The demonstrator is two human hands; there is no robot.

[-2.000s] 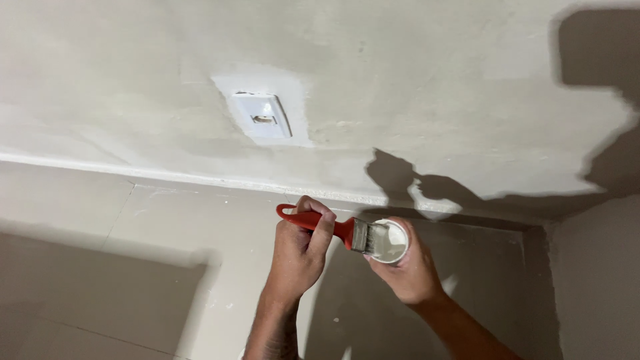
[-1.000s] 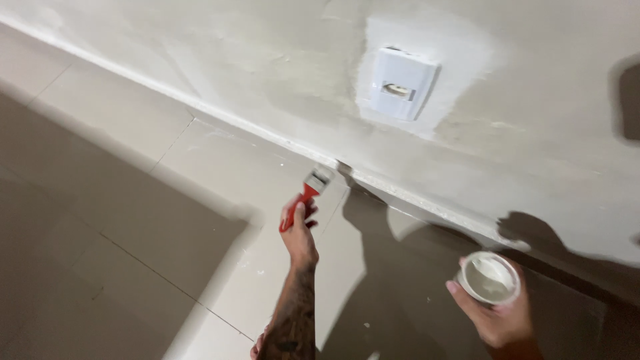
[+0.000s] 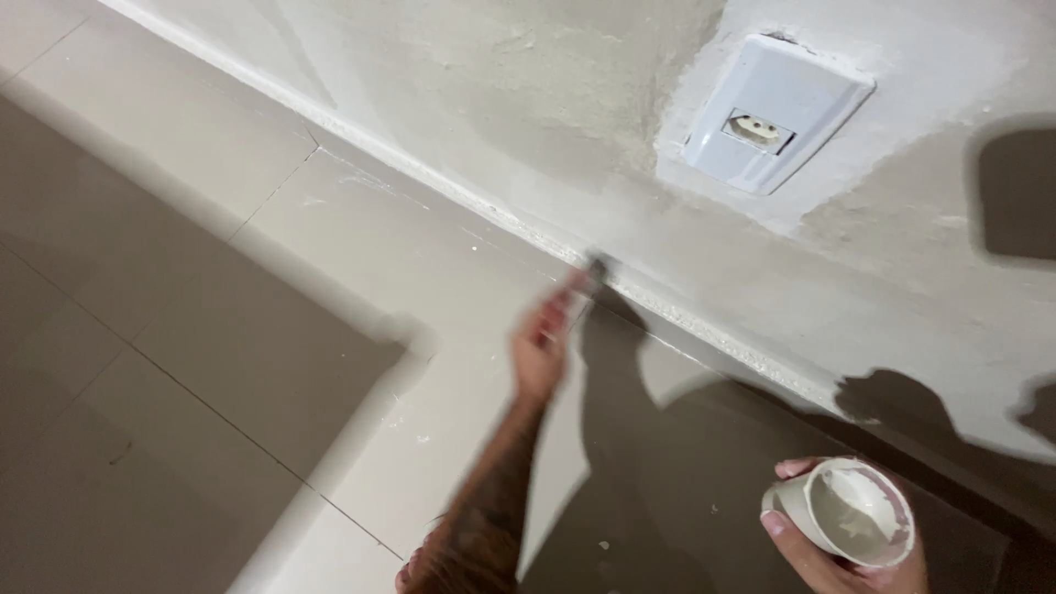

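My left hand [image 3: 540,351] grips a paintbrush with a red handle [image 3: 557,313], blurred by motion. The brush's dark-looking head [image 3: 597,268] is at the foot of the wall, over the white top edge of the baseboard [image 3: 701,326]; whether the bristles touch it cannot be told. Lower right, my right hand [image 3: 804,553] is wrapped around a small white cup [image 3: 860,511], tilted so that its mouth shows. White paint coats its inner wall, and greyish-white liquid lies inside.
A white outlet plate [image 3: 780,115] sits in the wall above, ringed by a whiter patch. Beige floor tiles [image 3: 346,247] with white specks run along the wall. Part of a foot [image 3: 406,573] shows at the bottom edge. Shadows fall on floor and wall.
The brush was in the cup two seconds ago; my left hand has since carried it away to the foot of the wall. The view has shifted closer to the wall's base.
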